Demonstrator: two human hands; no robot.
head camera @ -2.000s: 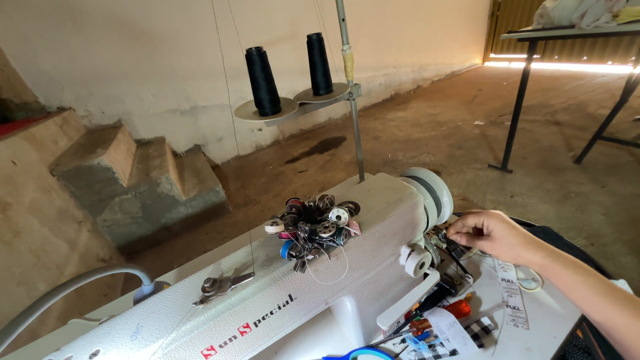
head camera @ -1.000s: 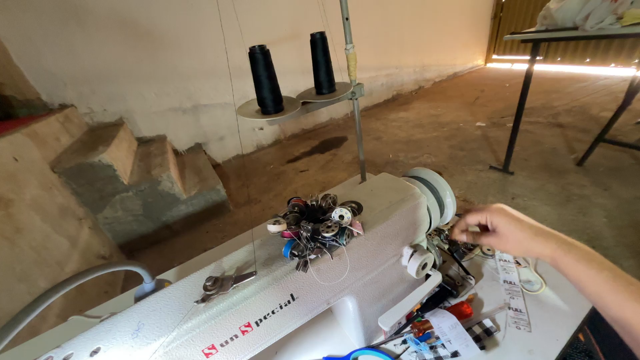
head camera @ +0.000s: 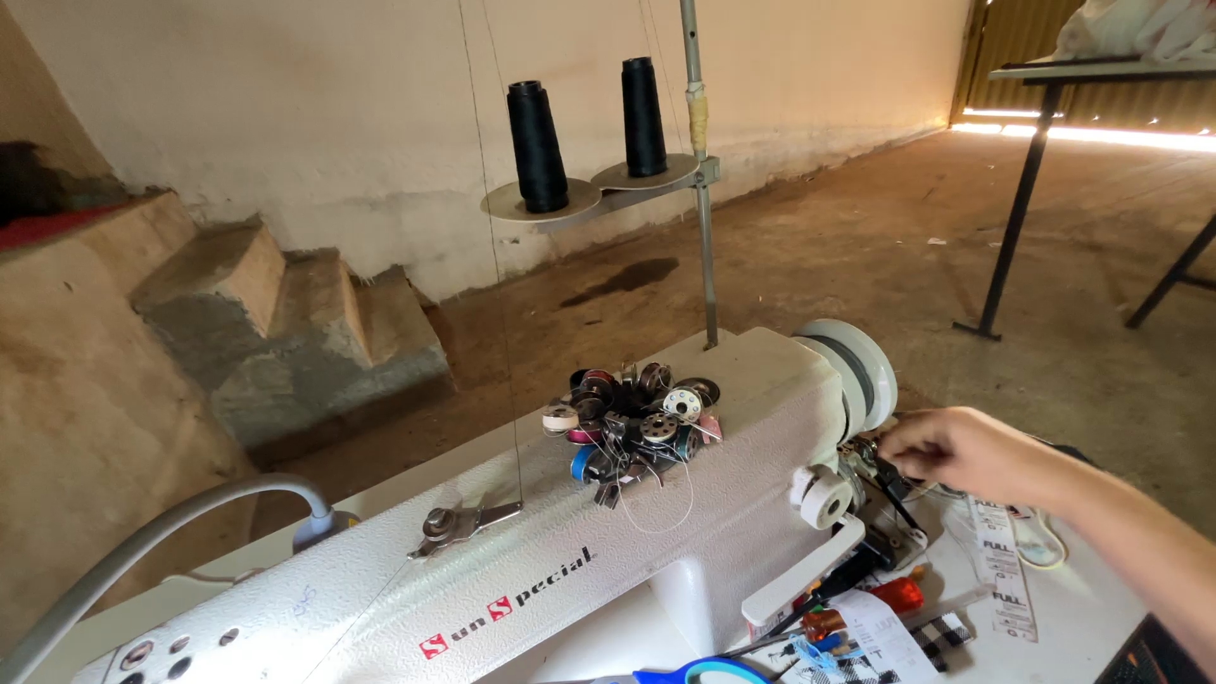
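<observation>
My right hand (head camera: 936,445) reaches in from the right edge, fingers bent down over a pile of small metal parts (head camera: 869,461) just behind the handwheel (head camera: 855,375) of a white SunSpecial sewing machine (head camera: 570,532). Its fingertips are partly hidden, so whether they hold a part cannot be seen. My left hand is out of view. On top of the machine arm sits a cluster of bobbins (head camera: 632,427) with loose thread ends. Two cones of black thread (head camera: 538,147) stand on the round plates of the thread stand (head camera: 705,247).
Beside the machine lie a red-handled screwdriver (head camera: 893,597), blue-handled scissors (head camera: 703,671), checked fabric (head camera: 940,638) and a printed label strip (head camera: 1002,570). The white reverse lever (head camera: 803,570) juts out to the right. Concrete steps (head camera: 313,304) and a table (head camera: 1111,71) stand beyond.
My right hand lifted slightly off the metal parts at one second ago and is now lower over them, near the handwheel.
</observation>
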